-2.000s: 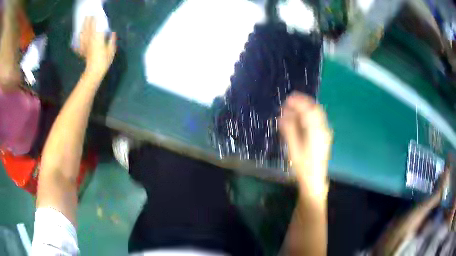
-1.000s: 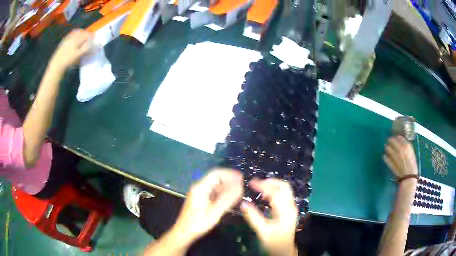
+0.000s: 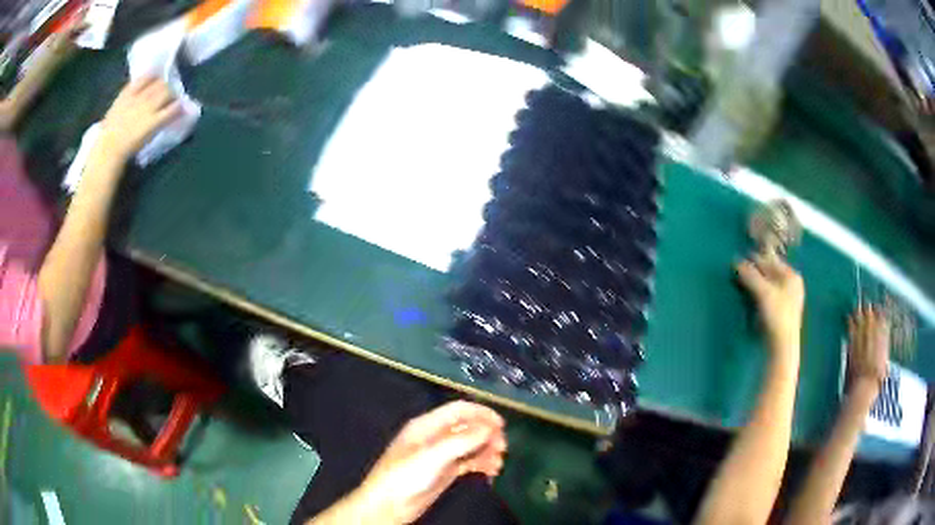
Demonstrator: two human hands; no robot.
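My left hand (image 3: pixel 446 451) is low at the centre, in front of the bench edge, with its fingers bent together; whether it holds something small is hidden. My right hand (image 3: pixel 774 292) reaches far out to the right over the bench. Its fingers are closed at the lower part of a beige handheld fan (image 3: pixel 776 224), whose round head points away from me; the grip is blurred. Glossy black round parts (image 3: pixel 574 246) lie in rows at the centre of the bench. A flat white stack (image 3: pixel 420 154) lies against their left side.
A neighbour's hand (image 3: pixel 869 344) is at a white tray (image 3: pixel 902 410) of black discs on the right. Another person's hand (image 3: pixel 138 115) handles white bags at the left. A red stool (image 3: pixel 128 395) stands below the bench. A white scrap (image 3: pixel 607 74) lies behind the black rows.
My hands have parted: the left has dropped below the bench edge, the right has moved far right to the fan. The fan is further left, and the neighbour's hand is now off it, near the tray.
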